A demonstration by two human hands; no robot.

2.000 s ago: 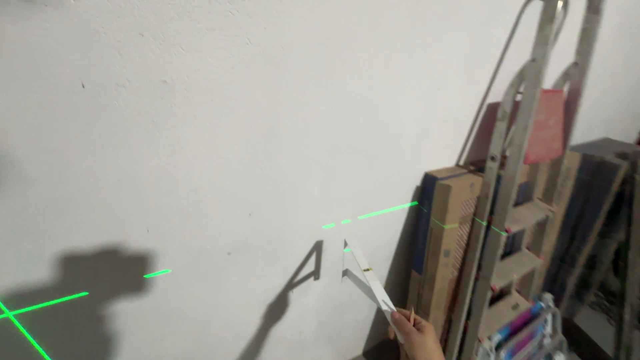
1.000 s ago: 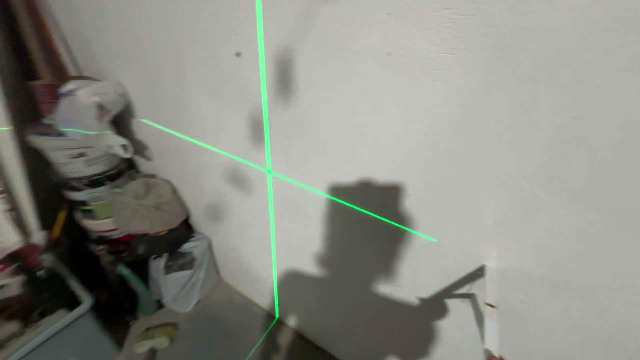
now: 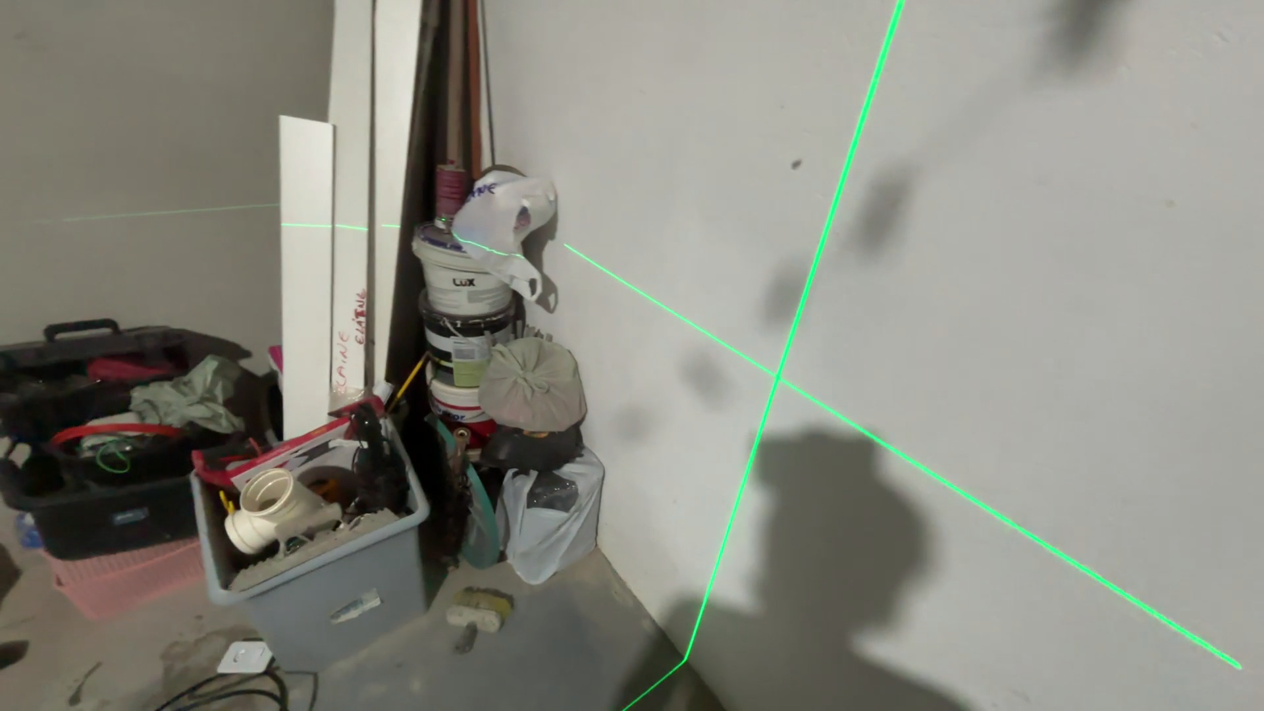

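Neither my left hand nor my right hand shows in the head view now. A white plastered wall [image 3: 1037, 247] fills the right side. Two green laser lines cross on it; the steep line [image 3: 829, 212] runs down to the floor, and the other line [image 3: 987, 499] slopes from upper left to lower right. The dark shadow [image 3: 839, 523] of a head and shoulders falls on the wall at the lower right, partly over the lines.
A grey plastic bin [image 3: 326, 592] holds a cream pipe fitting [image 3: 272, 509]. Behind it stand white boards [image 3: 306, 276], stacked buckets [image 3: 464, 281] and bags [image 3: 533, 385]. A black toolbox [image 3: 118, 523], a wide brush [image 3: 479, 612] and a cable [image 3: 227, 691] are on the left.
The view has swung far left. The hand with the thin white angled piece, seen at the lower right two seconds ago, is out of view, as are the ladder and cardboard boxes.
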